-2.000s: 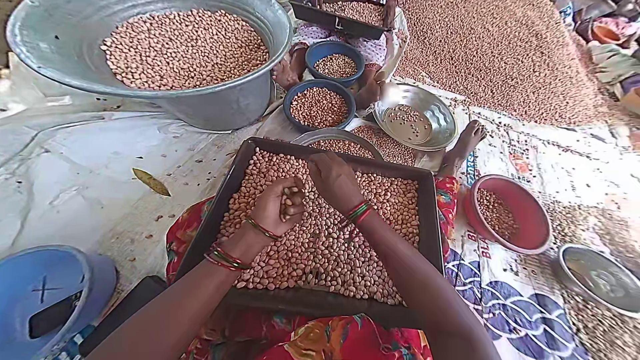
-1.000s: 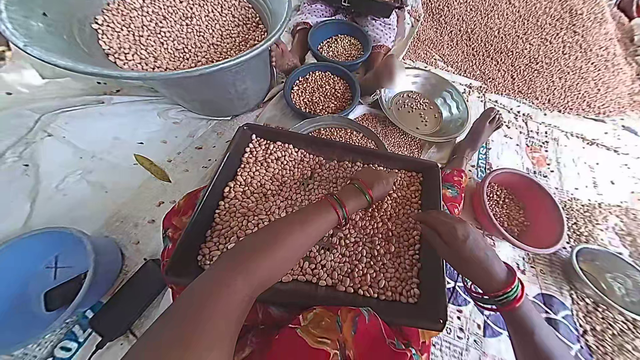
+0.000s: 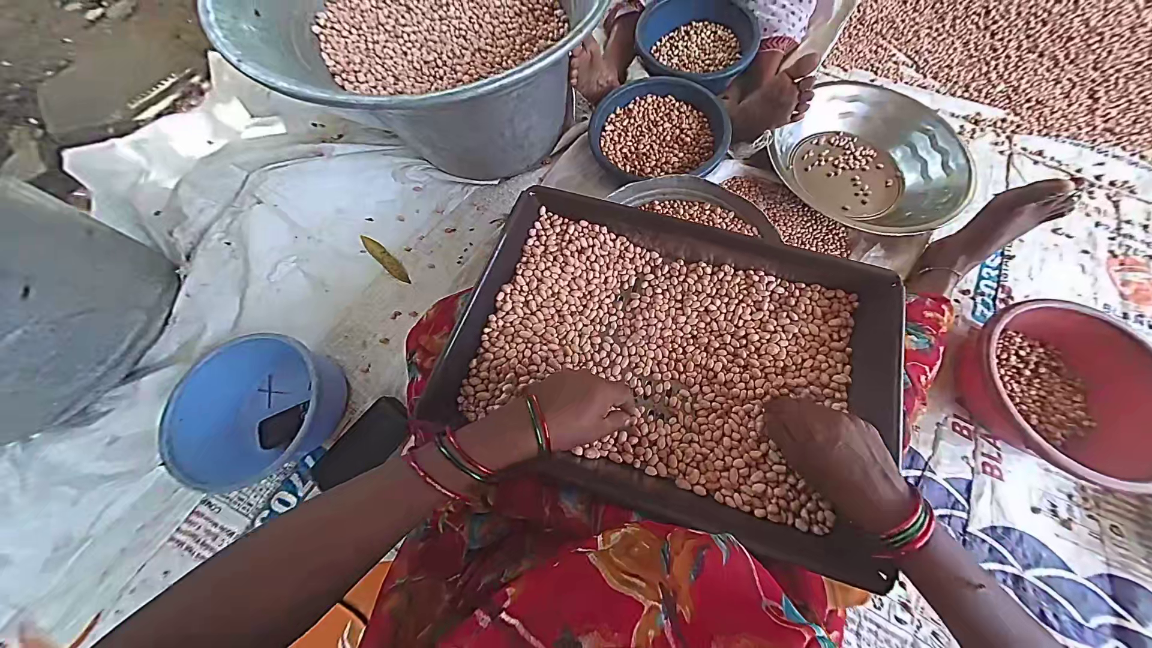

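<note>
A dark rectangular tray (image 3: 702, 508) rests on my lap over red flowered cloth, filled with a layer of pinkish-brown nuts or beans (image 3: 585, 297). My left hand (image 3: 585, 409) is over the tray's near left part, thumb and fingertips close together at the nuts; whether a nut is between them cannot be told. My right hand (image 3: 837, 459) lies at the near right part, its fingers pointing down into the nuts and mostly hidden. Thin gaps in the layer show the dark tray floor near the middle. Bangles circle both wrists.
A large metal tub (image 3: 477, 117) of nuts stands beyond, with blue bowls (image 3: 594, 135), a steel basin (image 3: 936, 171) and another person's feet (image 3: 990, 225) nearby. A red bowl (image 3: 981, 360) sits right; a blue bucket (image 3: 328, 387) holding a phone-like object and a black object (image 3: 364, 441) are left.
My left hand has drawn back from the tray's upper middle to its near left part. My right hand has moved from the right rim onto the nuts.
</note>
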